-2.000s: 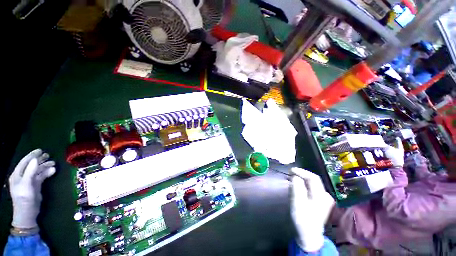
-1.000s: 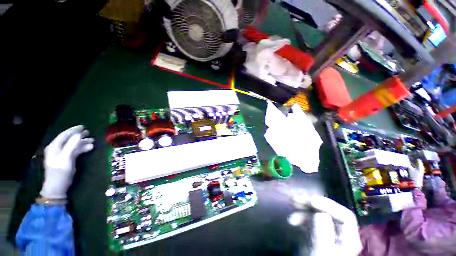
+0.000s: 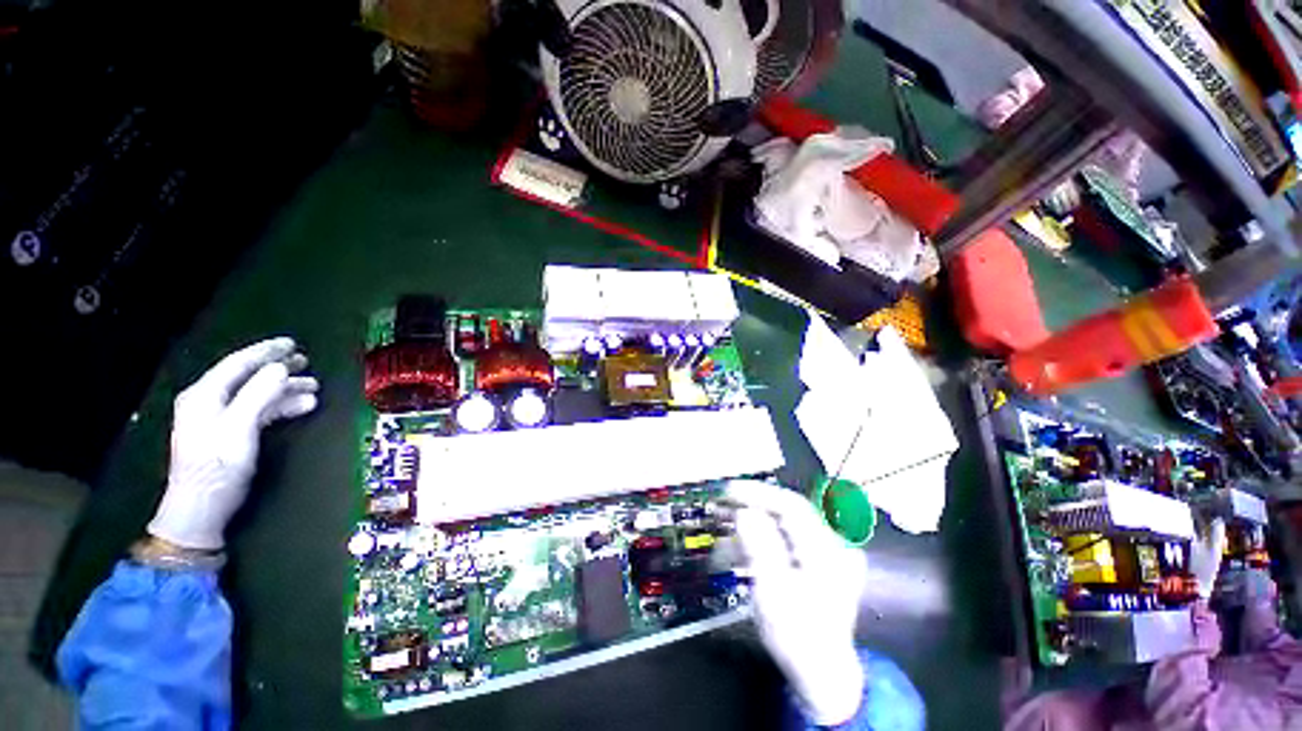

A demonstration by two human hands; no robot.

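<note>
A power supply board lies on the green mat, with a long white heatsink bar across it and two copper-red coils at its upper left. My left hand, white-gloved, rests on the mat left of the board and holds nothing. My right hand, white-gloved, is over the board's lower right part, fingers together; whether it grips anything is unclear. The green cup stands right of the board, just beside my right hand. A thin stick shows above the cup, over the crumpled white paper.
A white fan stands at the back. A black box with white material lies right of it, near red-orange cylinders. A second board is at right, with a pink-sleeved person's hand. Dark trays with white printing are at upper left.
My right hand has moved left from beside the cup to over the board's lower right part. A stick now shows at the cup. The whole view has shifted, so the board appears further right.
</note>
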